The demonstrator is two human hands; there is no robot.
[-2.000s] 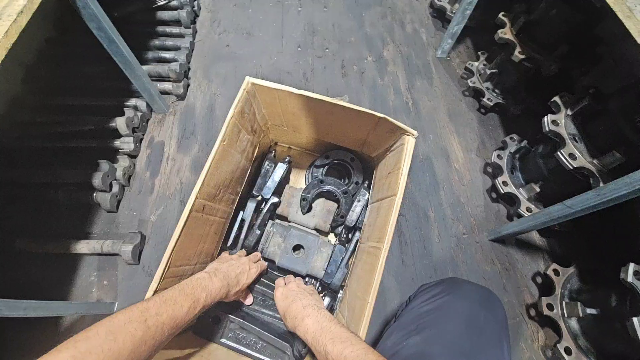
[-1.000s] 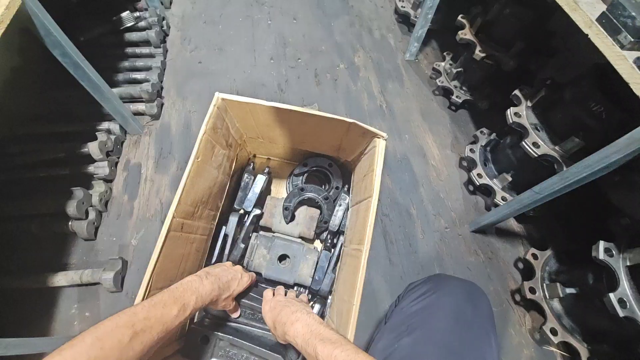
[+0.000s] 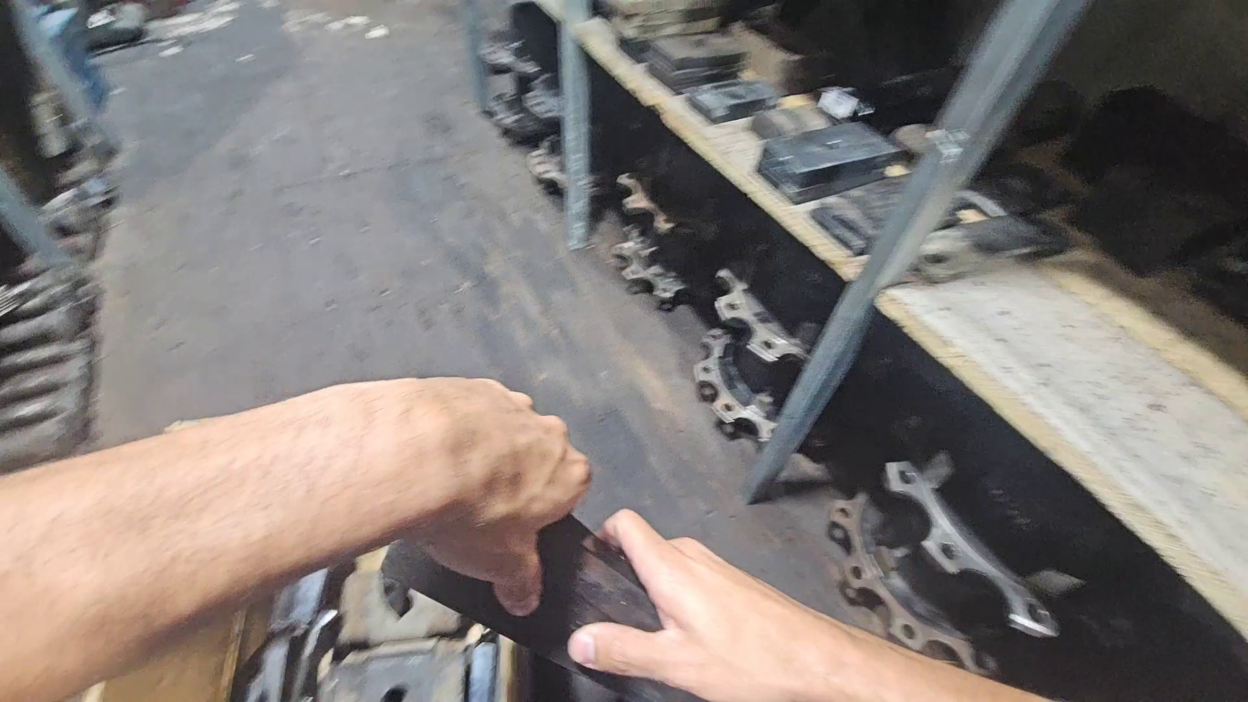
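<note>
My left hand [image 3: 497,478] grips the far end of a dark flat metal piece [image 3: 570,585], its thumb on the near face. My right hand [image 3: 673,604] holds the same piece from the right, thumb and fingers on opposite edges. The piece is tilted and held above the cardboard box [image 3: 175,648]. Below it, partly hidden by my arm and the piece, lie a metal block with a hole [image 3: 395,673], a worn metal plate [image 3: 419,619] and dark metal parts [image 3: 283,648].
A shelf [image 3: 1092,361] on metal posts [image 3: 907,234] runs along the right, with dark blocks [image 3: 829,156] on it. Toothed metal rings [image 3: 731,390] stand beneath. More metal parts [image 3: 39,361] line the left side of the floor [image 3: 361,253].
Both hands have come up from inside the box, now with a dark metal piece between them. The view has swung up and to the right, showing more of the shelf.
</note>
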